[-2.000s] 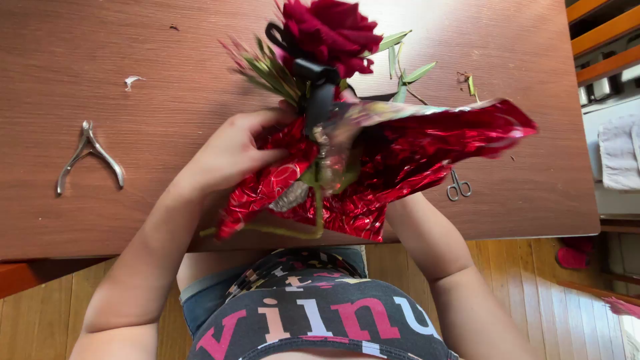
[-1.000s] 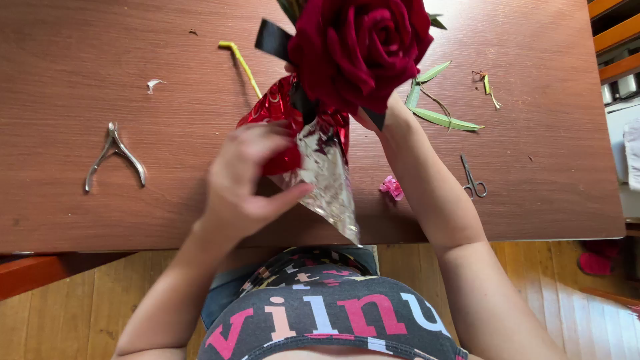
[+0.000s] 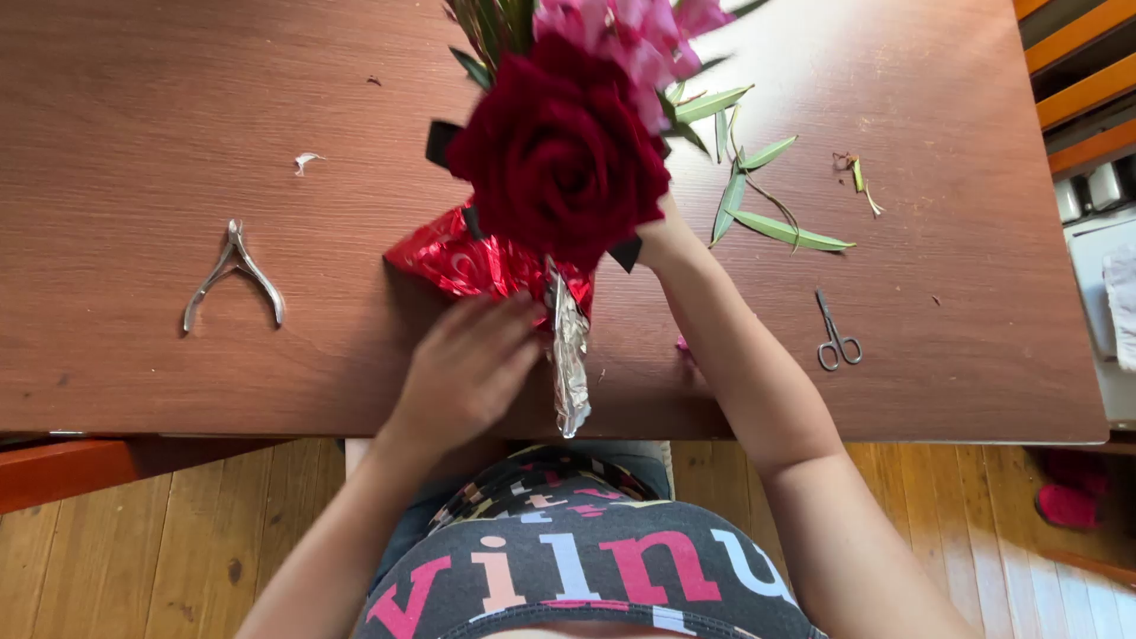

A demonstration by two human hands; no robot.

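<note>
A large dark red rose (image 3: 568,160), pink blossoms (image 3: 626,40) and long leaves form a bouquet over the middle of the wooden table, with black ribbon ends (image 3: 627,254) sticking out around the rose. Red foil wrap (image 3: 475,257) with a silver inner side (image 3: 570,364) hangs below it. My right hand (image 3: 658,235) is mostly hidden behind the rose, at the bouquet's upper stem part; its grip cannot be seen. Slightly blurred, my left hand (image 3: 475,359) lies with its fingers against the lower edge of the red foil.
Metal nippers (image 3: 234,275) lie on the table (image 3: 106,373) at the left. Small scissors (image 3: 834,333) are right of my right forearm. Loose green leaves (image 3: 781,229) and plant scraps (image 3: 858,177) lie at the upper right. A pink petal piece (image 3: 683,344) is beside my forearm.
The bouquet has turned so that the rose faces up towards me. My left hand has moved from higher on the foil to its lower edge. The silver side now hangs as a narrow fold.
</note>
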